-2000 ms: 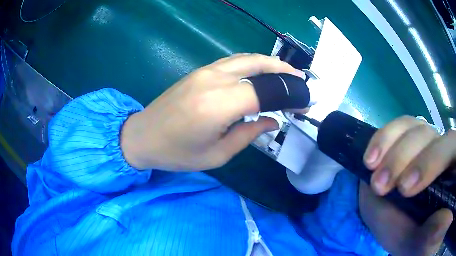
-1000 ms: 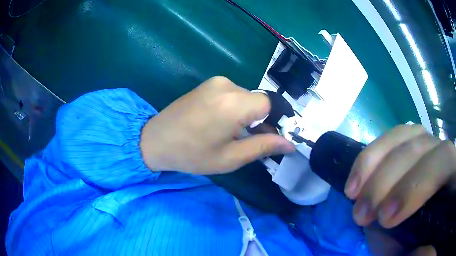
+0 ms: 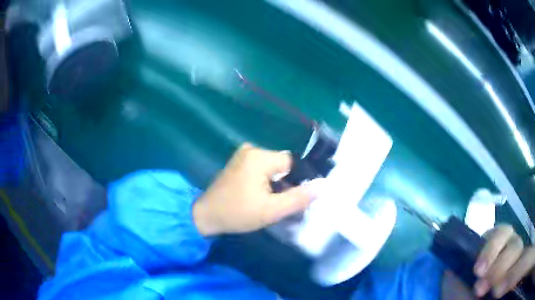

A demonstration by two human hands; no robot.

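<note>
The white housing (image 3: 365,143) lies in front of me on the green surface, blurred, with a dark part and thin red wires at its far left side. The white round base (image 3: 382,225) shows at its near right side. My left hand (image 3: 249,190), with a black band on a finger, grips the housing's left side at the joint by thumb and finger. My right hand (image 3: 501,263) holds the black electric screwdriver (image 3: 460,243) at the lower right. Its thin bit points up and left, apart from the housing. Screws cannot be made out.
A white unit with a dark round disc (image 3: 82,67) stands at the upper left. Another white part (image 3: 482,212) lies beyond the screwdriver at the right. A white strip (image 3: 375,64) runs along the green surface (image 3: 193,117). Blue cloth shows at the left edge.
The screwdriver has moved right, away from the housing. The view has shifted, the housing is turned to show more of the base, and the unit at the upper left and the white part at right have appeared.
</note>
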